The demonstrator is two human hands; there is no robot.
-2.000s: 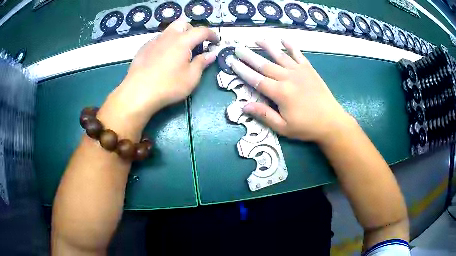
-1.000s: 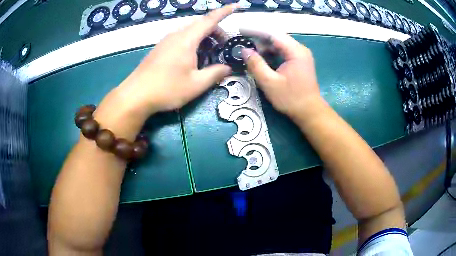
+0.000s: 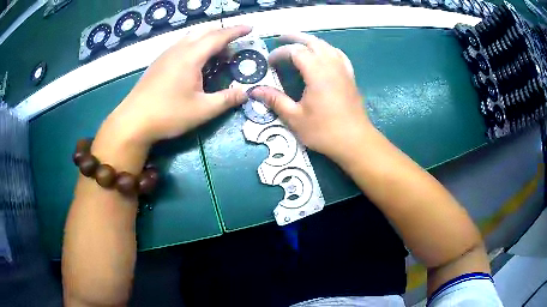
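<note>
A silver-grey holder plate (image 3: pixel 303 157) lies lengthwise on the green bench. A black disc unit (image 3: pixel 249 66) sits in its far seat. The second seat, below my thumbs, looks greyer; I cannot tell what fills it. The two near seats are empty. My left hand (image 3: pixel 174 90) is left of the plate, fingers curled round dark disc units (image 3: pixel 215 69) partly hidden in its grasp, thumb tip at the plate. My right hand (image 3: pixel 324 90) is at the plate's right side, fingers apart and curved, thumb tip on the plate near my left thumb.
Filled plates (image 3: pixel 143 23) lie in a row beyond the white strip (image 3: pixel 66 90). A dark stack of filled plates (image 3: pixel 510 72) stands at the right end. Shiny clear trays (image 3: pixel 18 180) stand at far left. A loose round part (image 3: pixel 38 72) lies beyond the strip.
The black disc held between my hands a second ago now shows in the plate's far seat. My thumbs have moved nearer to me, down to the second seat. The view has shifted.
</note>
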